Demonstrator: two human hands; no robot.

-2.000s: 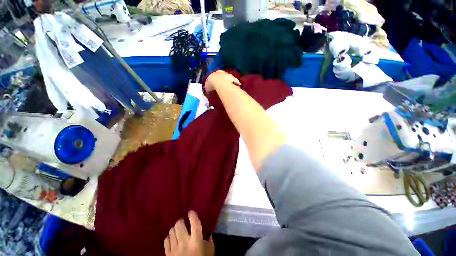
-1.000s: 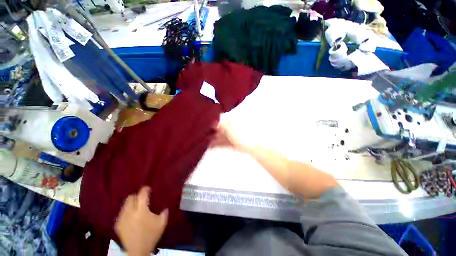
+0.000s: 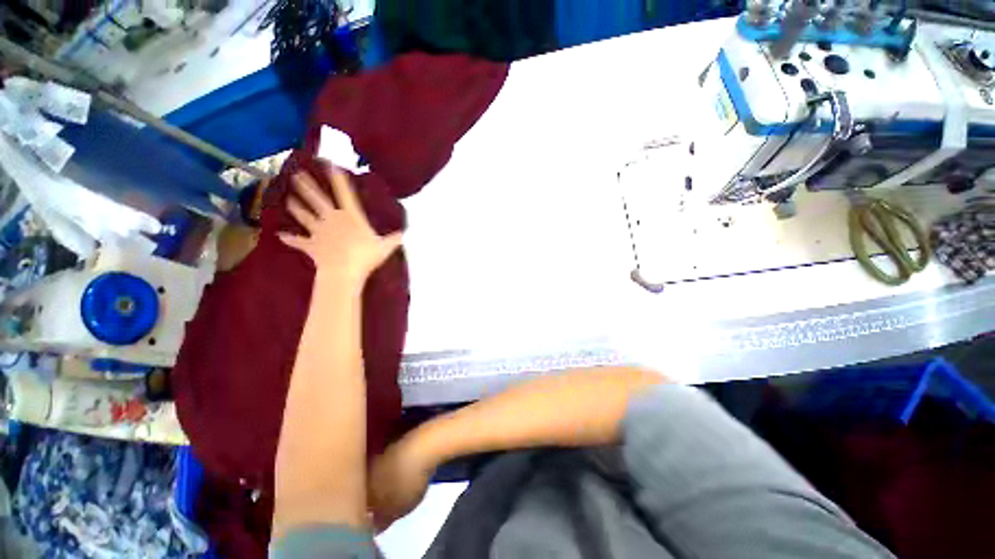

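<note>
The dark red garment body (image 3: 295, 328) lies over the left end of the white table and hangs over its front edge. A white paper ticket (image 3: 338, 147) lies on its upper part. My left hand (image 3: 340, 235) is flat on the cloth just below the ticket, fingers spread. My right hand (image 3: 398, 475) is blurred at the garment's lower right edge, below the table edge; its fingers are hidden, so its grip cannot be told.
The sewing machine (image 3: 807, 109) stands at the right, with olive loop-handled scissors (image 3: 889, 240) and a checked scrap (image 3: 966, 240) beside it. A blue handwheel (image 3: 120, 308) is at the left. A blue crate (image 3: 938, 382) is below right.
My left hand has moved up from the lower cloth to near the ticket. My right hand has left the upper cloth and come down below the table edge. The view has shifted toward the right.
</note>
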